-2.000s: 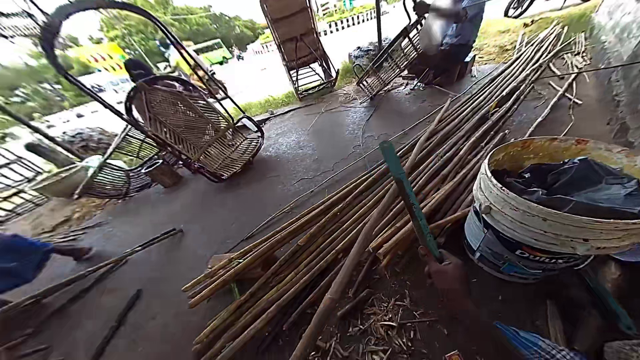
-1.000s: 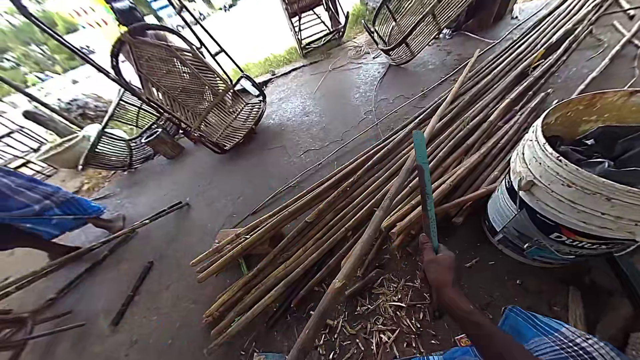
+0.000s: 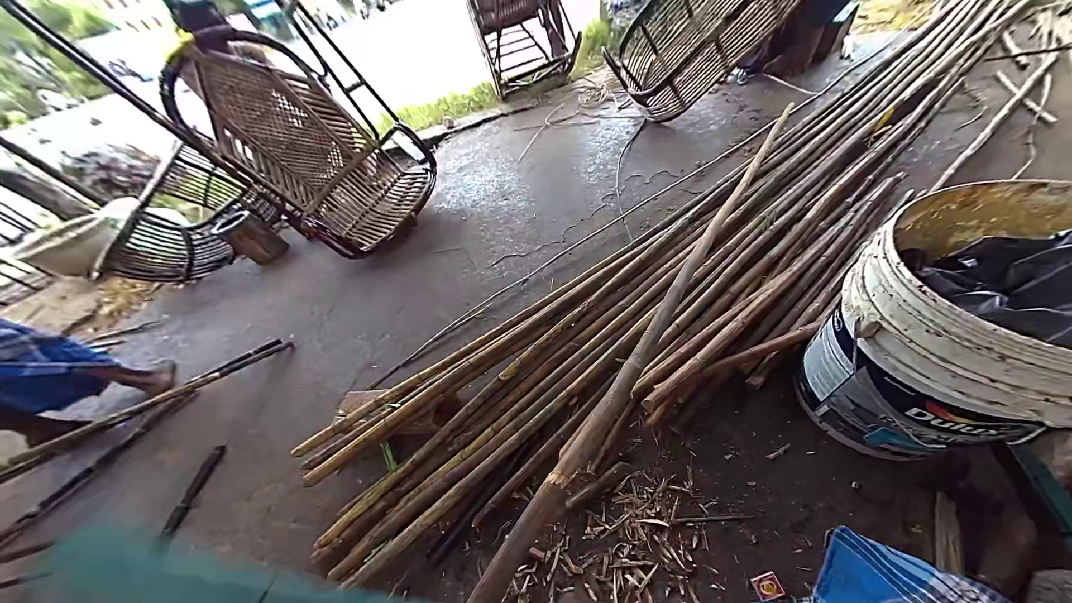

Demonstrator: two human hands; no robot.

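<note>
Neither my left hand nor my right hand shows in the head view. A blurred green thing [image 3: 167, 561], very close to the camera, crosses the lower left corner; what holds it is hidden. Long cane poles [image 3: 536, 377] lie in a bundle running from the lower middle to the upper right. One thicker pole [image 3: 620, 394] lies across the top of them, its near end cut off by the bottom edge. Wood shavings [image 3: 628, 536] are scattered beside its near end. Blue checked cloth [image 3: 888, 569] shows at the bottom right.
A white plastic Dulux bucket [image 3: 963, 352] with black plastic inside stands at right. Woven cane swing seats [image 3: 285, 142] and another cane seat [image 3: 712, 50] are at the back. At far left a person's foot [image 3: 151, 378] is near dark poles [image 3: 109, 444]. A small matchbox [image 3: 766, 585] lies below.
The hand that held the green flat tool upright over the poles has left the view. A green blur now fills the lower left corner.
</note>
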